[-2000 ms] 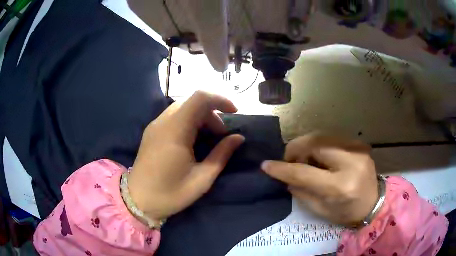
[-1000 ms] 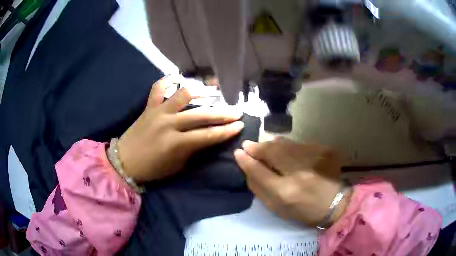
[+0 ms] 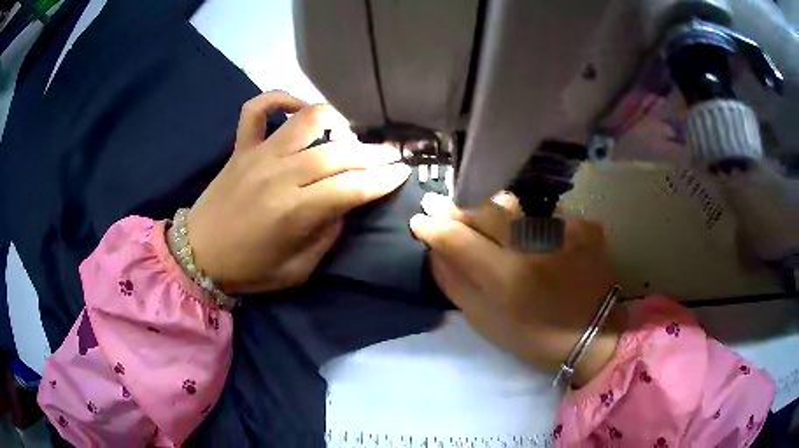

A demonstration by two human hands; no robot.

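Dark garment fabric (image 3: 131,122) covers the left side and runs under both hands to the needle area. My left hand (image 3: 285,197) lies on the cloth, palm down, its fingertips just left of the presser foot (image 3: 429,171). My right hand (image 3: 517,271) pinches the fabric's right edge between thumb and fingers, just below the foot. The fabric edge under the foot is partly hidden by my fingertips. The needle cannot be made out clearly.
The white machine head (image 3: 543,79) hangs over the work, with a ribbed tension knob (image 3: 724,131) at the right. The beige machine bed (image 3: 675,236) lies right of my right hand. Ruler marks (image 3: 438,439) run along the table's front edge.
Both hands have moved up and the fabric's edge with them, to the presser foot. My left hand has flattened onto the cloth. The view has shifted closer to the machine head.
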